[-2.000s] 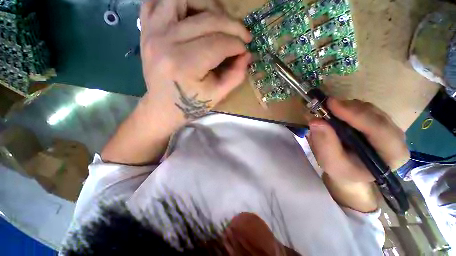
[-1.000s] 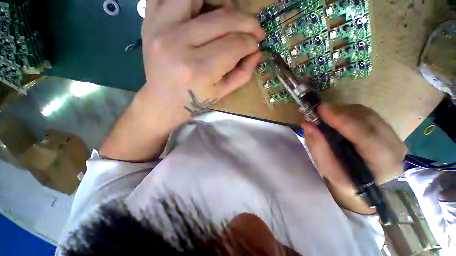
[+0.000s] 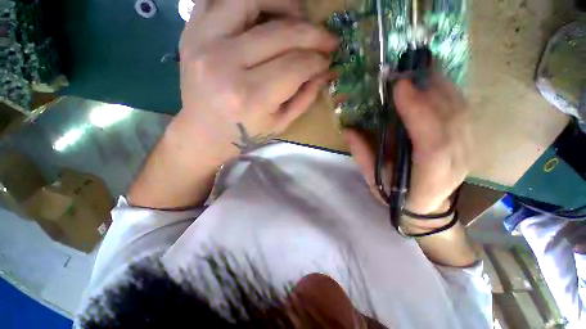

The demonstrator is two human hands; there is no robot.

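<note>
The green circuit board panel [image 3: 360, 80] lies on the tan work board, blurred and partly covered by my right hand. My left hand [image 3: 257, 71] has its fingers bent together at the panel's left edge; what is between the fingertips cannot be made out. My right hand [image 3: 427, 132] is closed around the black handle of the soldering iron [image 3: 401, 154], over the lower part of the panel. The iron's metal end points up the frame, blurred. A thin streak runs beside it, a second tool or blur. A black cord loops at my right wrist.
Stacked green panels [image 3: 19, 58] stand at the left. A white ring-like disc [image 3: 146, 8] lies on the green mat [image 3: 122, 64]. A round container [image 3: 565, 67] and a yellow ring [image 3: 550, 164] are at the right. Cardboard boxes [image 3: 71, 212] sit lower left. A white sleeve shows lower right.
My right hand has moved left and upward over the panel, and the iron has swung from slanting to nearly upright in the frame. My left hand has stayed almost in place.
</note>
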